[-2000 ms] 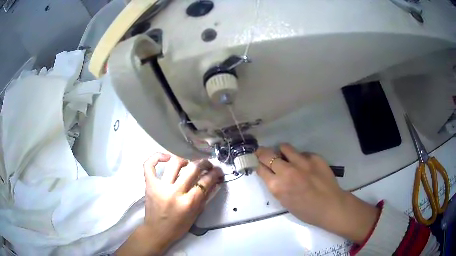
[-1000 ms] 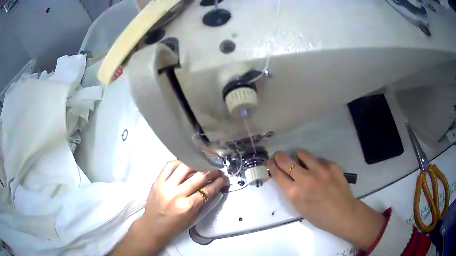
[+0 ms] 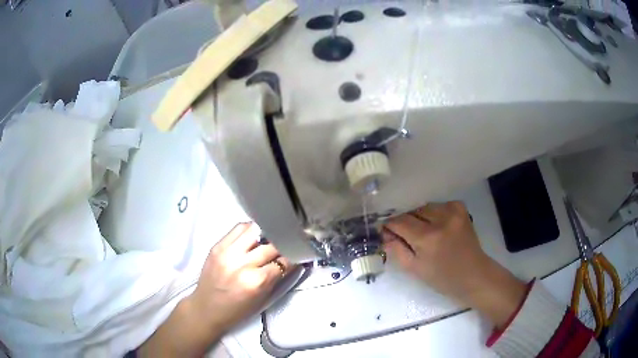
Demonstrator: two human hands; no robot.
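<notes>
The off-white sewing machine head (image 3: 448, 98) fills the middle and right, with a ribbed tension dial (image 3: 368, 170) on its front. My left hand (image 3: 241, 276) lies left of the needle area, fingers bent with the fingertips near the presser foot; what lies under them is hidden. My right hand (image 3: 437, 245) is right of the lower ribbed knob (image 3: 368, 266), its fingertips hidden behind it. I cannot tell whether it grips anything. White fabric (image 3: 52, 210) is heaped at the left and runs to my left forearm.
A black smartphone (image 3: 523, 207) lies on the machine bed at the right. Scissors with orange-yellow handles (image 3: 596, 287) lie right of it. A cream strip (image 3: 224, 64) is at the head's upper left. The bed's rounded front corner (image 3: 276, 342) is near the bottom.
The view has shifted, so the machine and phone appear lower. My right fingers have moved further behind the lower knob. My left hand stays beside the needle area.
</notes>
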